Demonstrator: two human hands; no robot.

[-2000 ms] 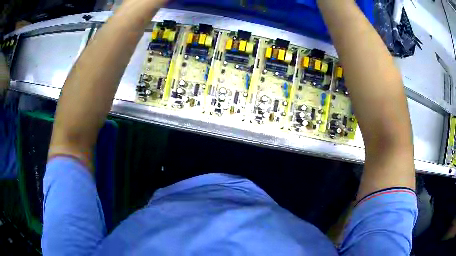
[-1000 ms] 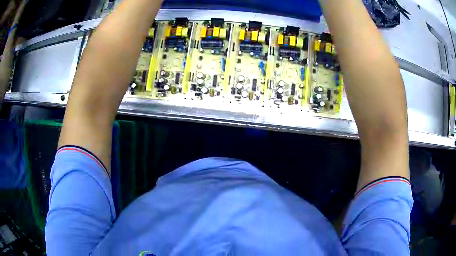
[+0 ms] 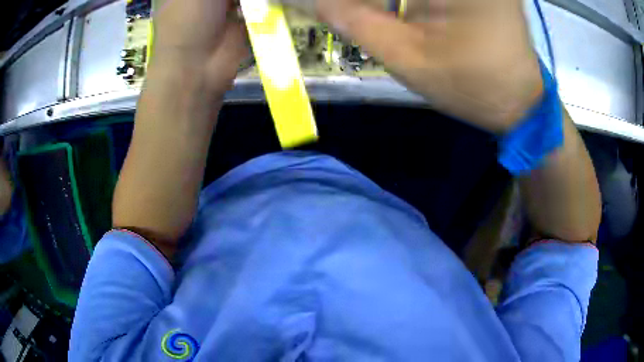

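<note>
A bright yellow strip (image 3: 282, 85) hangs tilted between my hands, its lower end over the bench's front edge and its upper end at the picture's top. My left hand (image 3: 205, 42) is at the strip's left side and appears to grip it; its fingertips are partly hidden. My right hand (image 3: 445, 60), with a blue wristband (image 3: 537, 131), is blurred, palm turned down, its fingers reaching left towards the strip's top; whether they touch it I cannot tell. Pale circuit boards (image 3: 339, 56) with small components lie behind and between the hands, partly covered.
The white bench's metal front rail (image 3: 78, 106) runs across the upper picture. A green-rimmed black crate (image 3: 53, 205) stands low at the left. Part of another person's arm (image 3: 6, 187) shows at the left edge. A thin cord rises from the wristband.
Both hands have come back from beyond the picture's top into view, nearer my body. The yellow strip now shows between them. The view has shifted, so the boards sit higher.
</note>
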